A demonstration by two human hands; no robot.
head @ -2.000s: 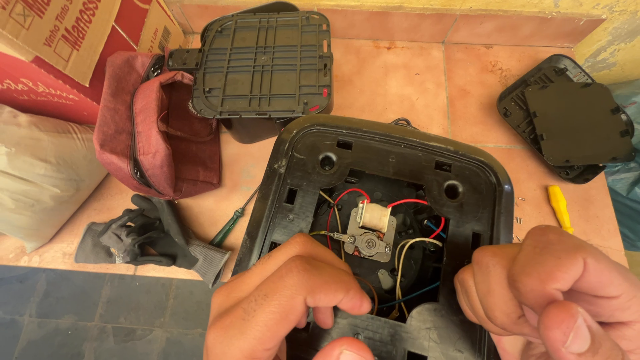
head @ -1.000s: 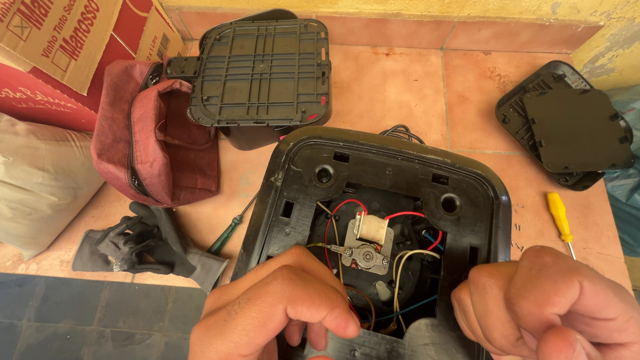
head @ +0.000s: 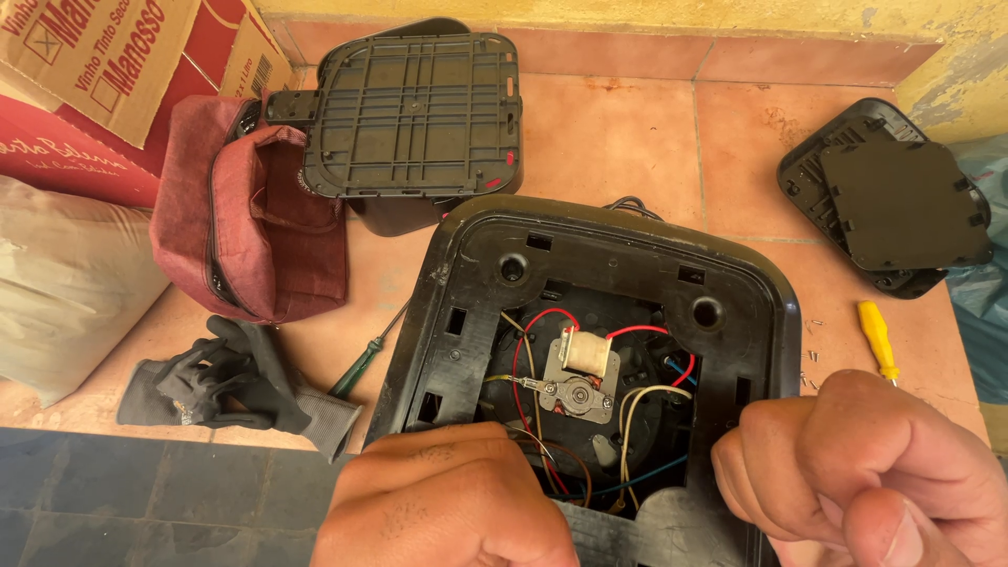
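A black plastic appliance housing (head: 614, 244) lies with its inside exposed, showing a small electric motor (head: 581, 386) with a white coil among red, cream, blue and brown wires. My left hand (head: 449, 504) is over the lower left edge of the opening, fingers curled down and their tips hidden. My right hand (head: 866, 465) is at the housing's right side, fingers curled, thumb toward the camera. Whether either hand grips the housing or something small cannot be made out. A yellow-handled screwdriver (head: 876, 339) lies beyond my right hand, beside several loose screws (head: 813, 356).
Black grid-ribbed plastic part (head: 413, 114) at the back; black plastic covers (head: 902, 205) at right. Left of the housing are a green-handled screwdriver (head: 358, 368), grey work gloves (head: 236, 386), a red fabric bag (head: 236, 213), a cardboard box (head: 102, 63) and a pale sack (head: 71, 283). The tiled ledge ends above dark floor tiles.
My left hand's fingers, raised over the opening in the earlier frames, are now curled down lower, at its near left edge. The motor and wires look the same.
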